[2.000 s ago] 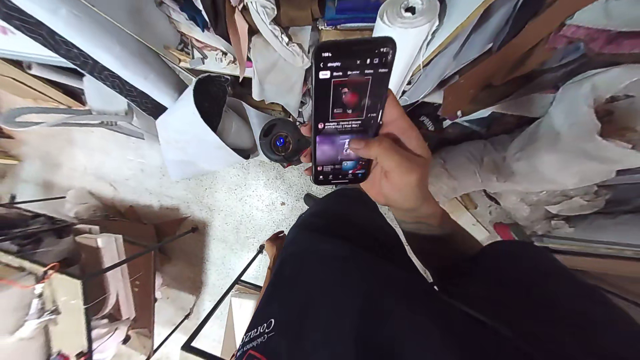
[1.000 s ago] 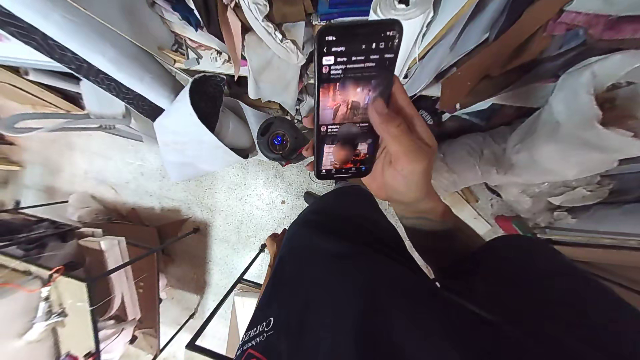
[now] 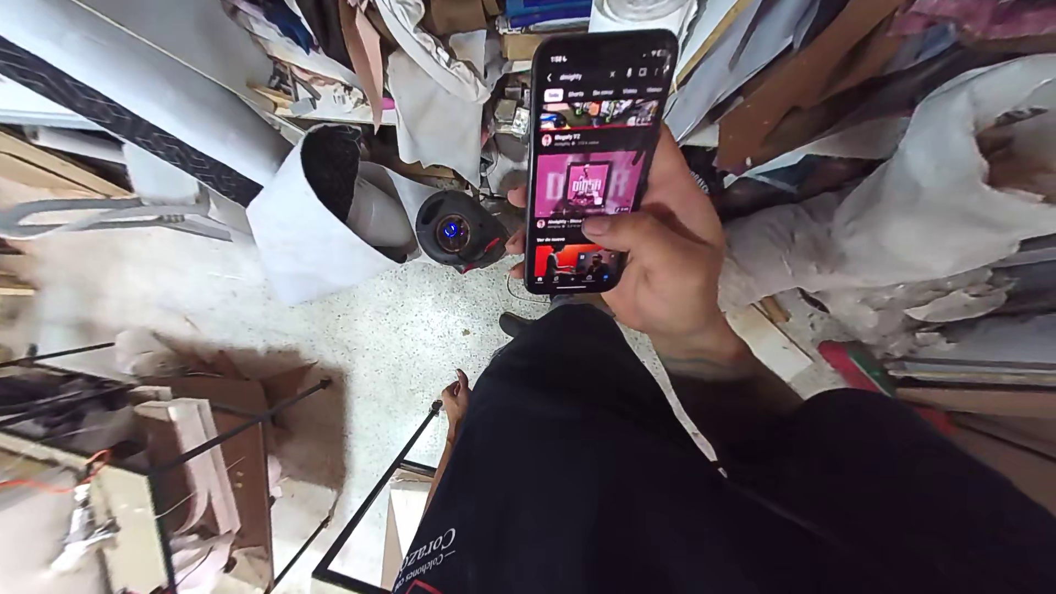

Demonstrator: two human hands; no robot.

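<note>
A black smartphone (image 3: 601, 165) with a lit screen of pictures and writing is held upright in my right hand (image 3: 672, 247). The thumb lies over the lower part of the screen, and fingertips show at the phone's left edge. Lower down, my left hand (image 3: 454, 396) hangs beside the dark shirt, near the end of a black metal rod, with its fingers partly curled; whether it touches the rod is unclear. A round black speaker-like device (image 3: 454, 231) with a blue light stands just left of the phone.
Rolled white sheet material (image 3: 318, 231) lies left of the device. Shelves with fabric and scraps run along the top. Black metal frames (image 3: 371, 503) and cardboard pieces (image 3: 239, 445) stand at lower left. Crumpled pale fabric (image 3: 891, 190) fills the right side above a speckled floor (image 3: 371, 330).
The pictures on the phone's screen have changed. The right thumb has moved from the screen's right edge down over its lower part since a second ago.
</note>
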